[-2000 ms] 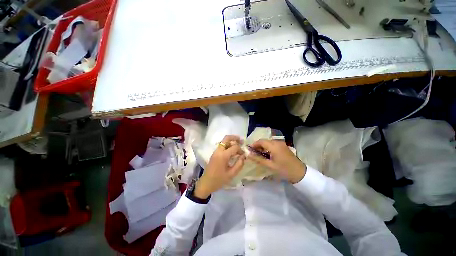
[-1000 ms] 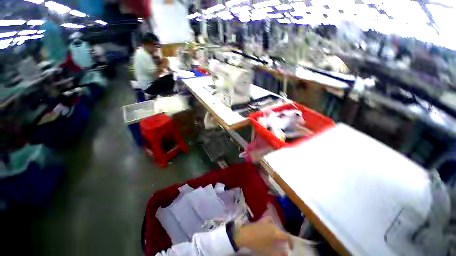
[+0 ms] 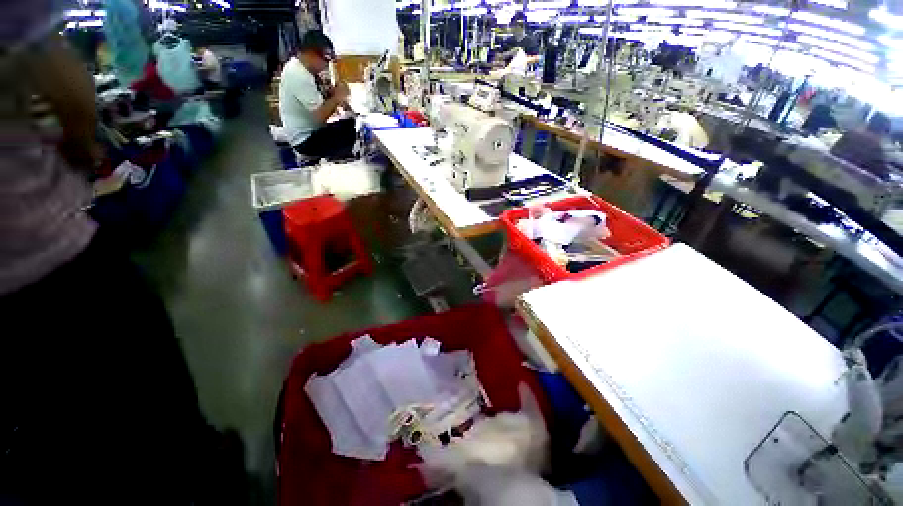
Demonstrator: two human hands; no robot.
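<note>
Neither of my hands is in the picture. Nearest in front of me is the dark red bin on the floor at the left of the table. Flat pale lilac-white cut panels lie overlapping in it. Tangled cream strips lie beside the panels. A soft heap of sheer cream fabric lies over the bin's right side, cut off by the lower edge.
A white machine table with a wood edge fills the right. An orange-red basket of scraps stands at its end. A red stool stands beyond the bin. A person stands close at left; another person sits farther back.
The view has swung left and up from the lap. My left hand, last seen over the fabric beside the bin, is out of the picture. A standing person has appeared at left.
</note>
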